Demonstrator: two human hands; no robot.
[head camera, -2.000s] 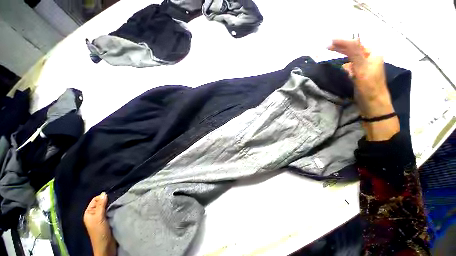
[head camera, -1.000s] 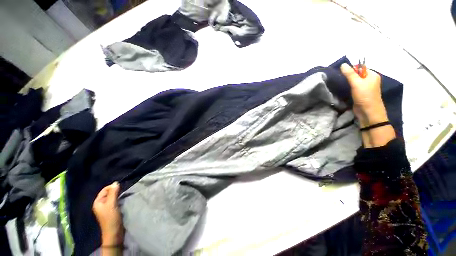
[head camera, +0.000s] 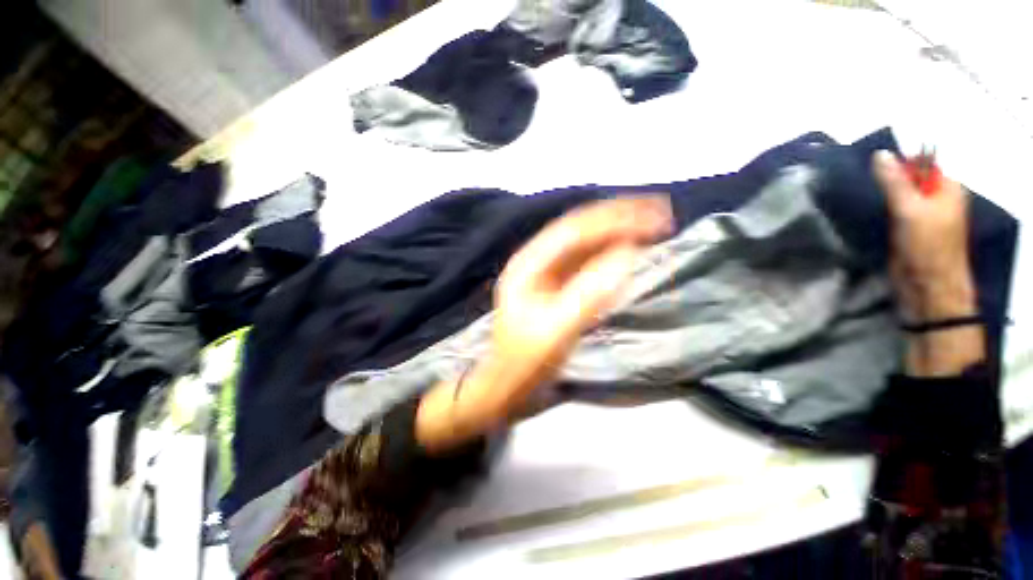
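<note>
A large dark denim garment (head camera: 397, 261) lies across the white table, its pale grey inside (head camera: 736, 306) turned up along the near side. My right hand (head camera: 931, 232) grips the garment's dark edge at the right end. The thread snips (head camera: 927, 176) show as an orange-red spot with short metal tips between its thumb and fingers. My left hand (head camera: 555, 300) is over the middle of the garment, blurred, its fingers apart and pointing right; no cloth shows held in it.
Another dark and grey garment (head camera: 481, 96) lies at the far side of the table (head camera: 770, 57). A heap of dark and grey garments (head camera: 147, 283) is at left. White papers (head camera: 176, 476) lie below it. At the lower left edge, part of a person's arm (head camera: 40, 555) shows.
My left hand has let go of the garment's lower left edge and moved right to its middle. The view has shifted, so the garments appear further right. My right hand keeps its hold.
</note>
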